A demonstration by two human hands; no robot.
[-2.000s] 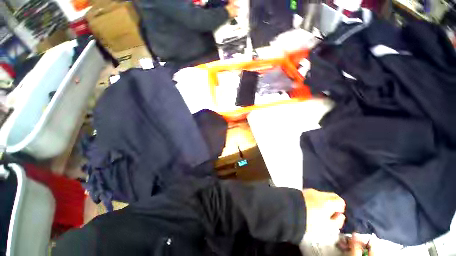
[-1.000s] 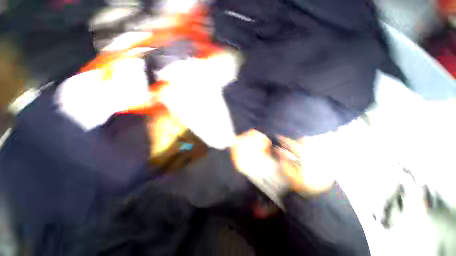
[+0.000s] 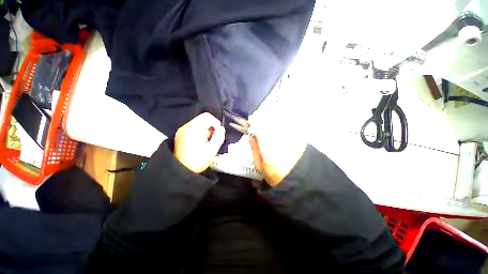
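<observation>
A dark navy garment (image 3: pixel 235 59) lies heaped on the white table, its lower end reaching the front edge. My left hand (image 3: pixel 199 142) is closed on the garment's edge beside a stitched seam. My right hand (image 3: pixel 267 160) is just to the right, closed around small metal thread snips (image 3: pixel 236 123). The snips' blades point up and left at the garment edge between my hands. Most of the snips' body is hidden in my fingers. I cannot tell whether the blades touch the cloth.
Large black shears (image 3: pixel 386 120) lie on the table at right, below part of a machine (image 3: pixel 471 35). An orange-red basket (image 3: pixel 67 115) at left holds a phone (image 3: pixel 32 120) and dark items. A red basket (image 3: pixel 422 230) with dark cloth is at lower right.
The view has swung right and down from the left side of the table, bringing the shears and both hands into clear view. The snips now show between my hands at the garment edge.
</observation>
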